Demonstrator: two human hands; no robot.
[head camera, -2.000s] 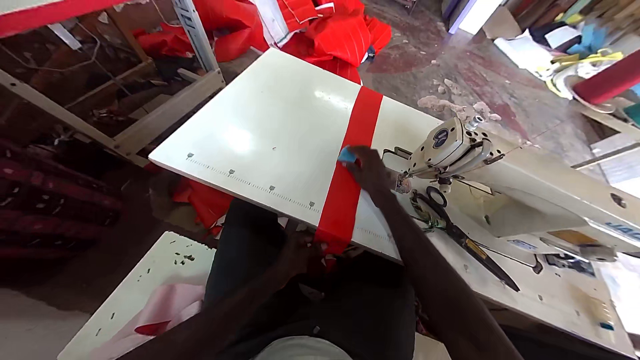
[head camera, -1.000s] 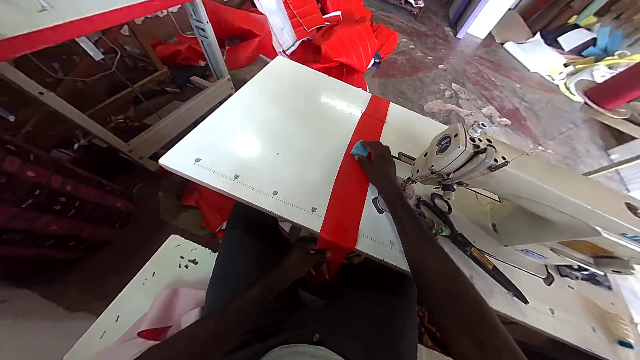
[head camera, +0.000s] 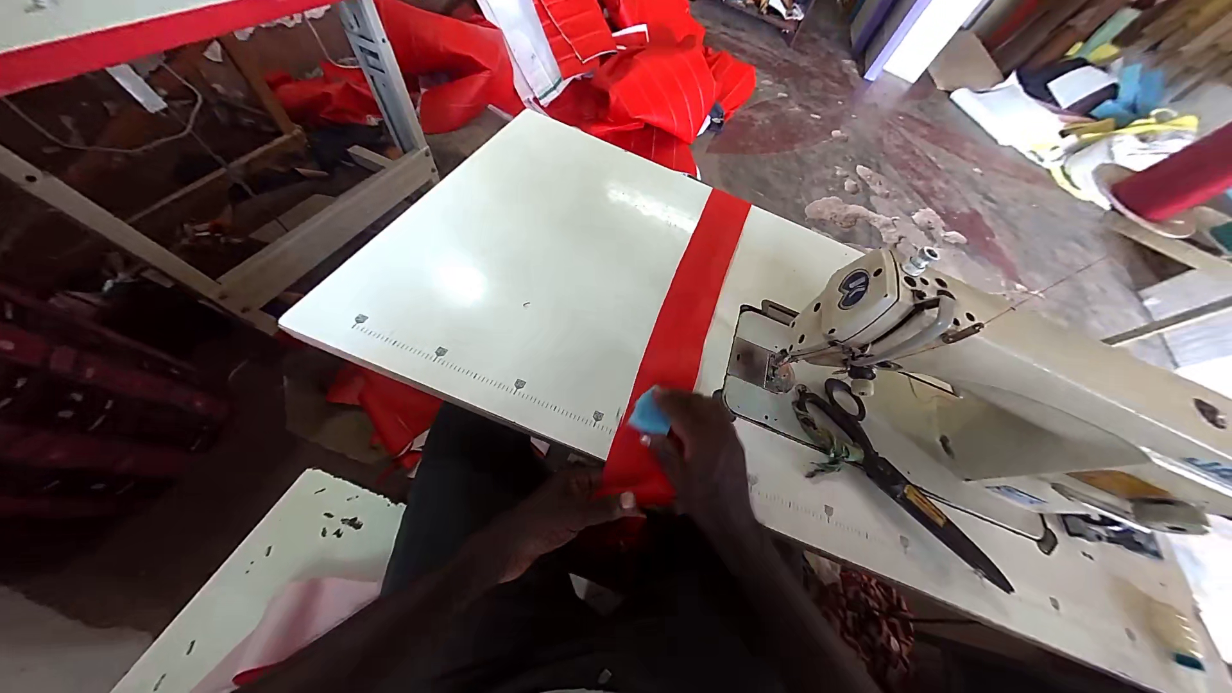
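Note:
A red fabric strip lies across the white sewing table and runs over its front edge. My right hand is on the strip near that edge, its fingers closed on a small light blue piece, perhaps tailor's chalk. At the strip's lower end, just off the table edge, my left hand grips the red fabric with its thumb on top. Right of the strip stands an industrial sewing machine. Black-handled fabric scissors lie beside its needle area, with green threads or scraps at the handles.
Red fabric is heaped behind the table. A shelf frame stands at the left. A low white board with dark scraps and pink cloth is at lower left. A red roll lies at far right.
My right hand has moved down the strip toward the table's front edge with the blue piece. My left hand stays at the strip's lower end.

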